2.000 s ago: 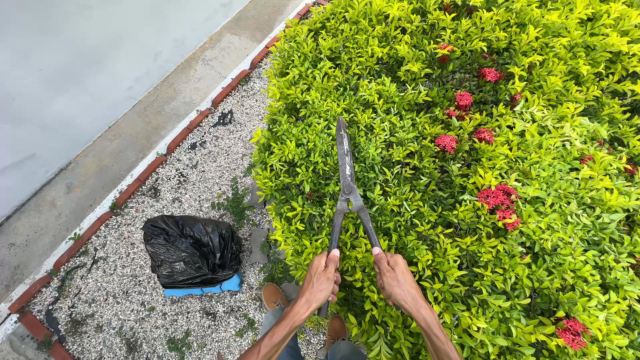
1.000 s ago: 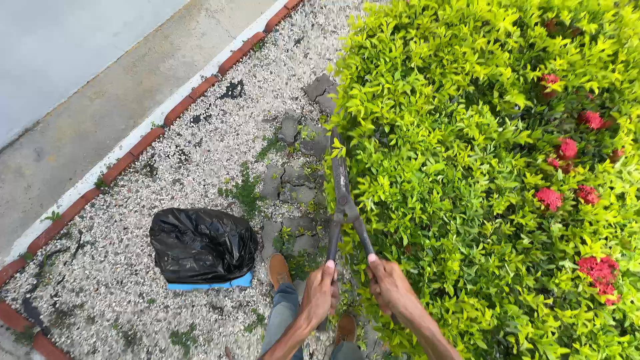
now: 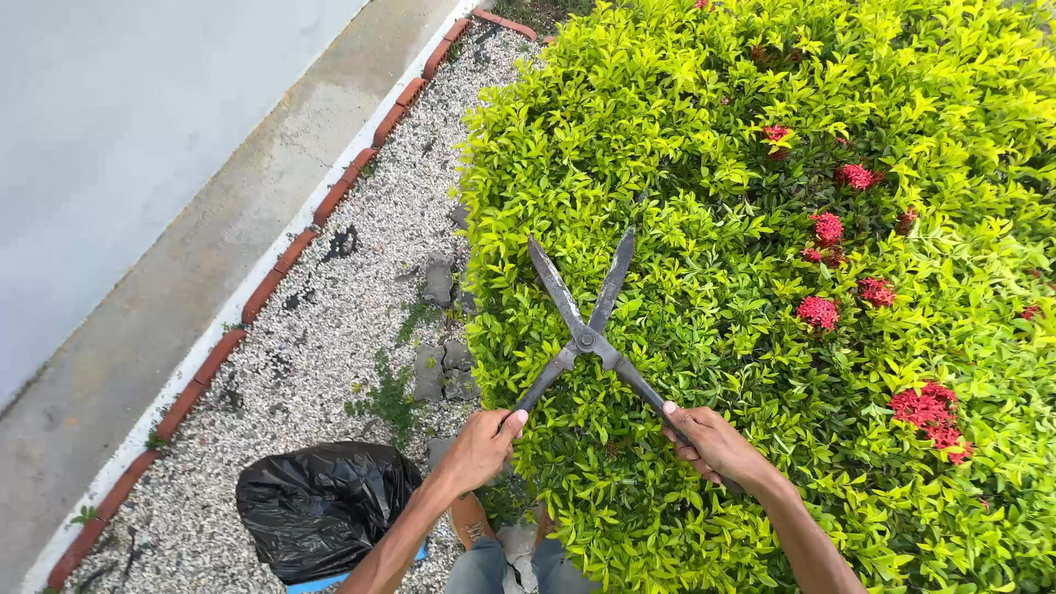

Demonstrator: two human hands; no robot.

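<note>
A pair of hedge shears [image 3: 586,340] with dark, worn metal blades lies over the left part of a leafy green hedge [image 3: 676,272]. Its blades are spread wide in a V, pointing away from me. My left hand [image 3: 481,448] is closed round the left handle, at the hedge's left edge. Around the right handle my right hand [image 3: 708,445] is wrapped, above the leaves. Clusters of red flowers [image 3: 931,417] grow in the hedge to the right of the shears.
On white gravel [image 3: 330,355] at the lower left stands a black plastic bag [image 3: 330,507] over something blue. Red brick edging [image 3: 264,289] runs diagonally beside a concrete strip and a pale wall. Broken grey pavers [image 3: 437,363] border the hedge. My shoes are below.
The shears' blades, together in both earlier frames, are now spread, and my hands are farther apart. From the hedge's left edge a second ago, the shears have moved right over the foliage. The view has shifted.
</note>
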